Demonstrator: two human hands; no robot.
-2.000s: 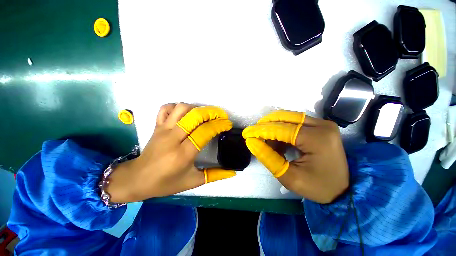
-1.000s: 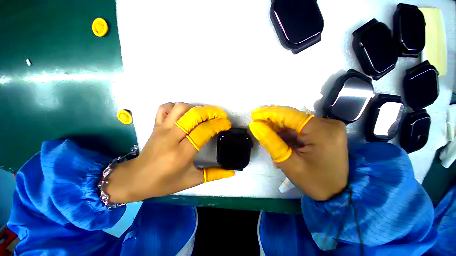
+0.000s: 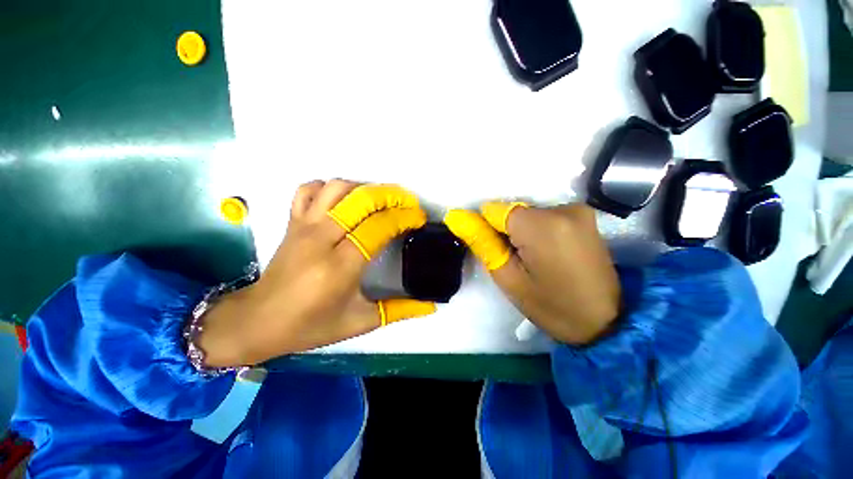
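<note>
A black smartwatch body (image 3: 434, 263) lies screen up on the white foam sheet (image 3: 374, 112) near its front edge. My left hand (image 3: 297, 271), with yellow finger cots, holds it from the left, fingers at its top edge and thumb at its bottom edge. My right hand (image 3: 552, 262), also with yellow finger cots, is at the watch's upper right corner, with its fingertips close together. Whether the right fingertips touch the watch or hold a thin film cannot be told.
Several black watches (image 3: 673, 80) lie on the sheet's right side, beside a pale yellow pad (image 3: 784, 65). Another watch (image 3: 538, 37) is at the top. Two rolled finger cots (image 3: 191, 48) lie on the green bench mat (image 3: 103, 187). A white wipe (image 3: 831, 248) is at the right.
My right hand's fingers have folded and turned at the watch's upper right corner. The left hand keeps its hold. The sheet's right side and its watches appear shifted left and slightly up.
</note>
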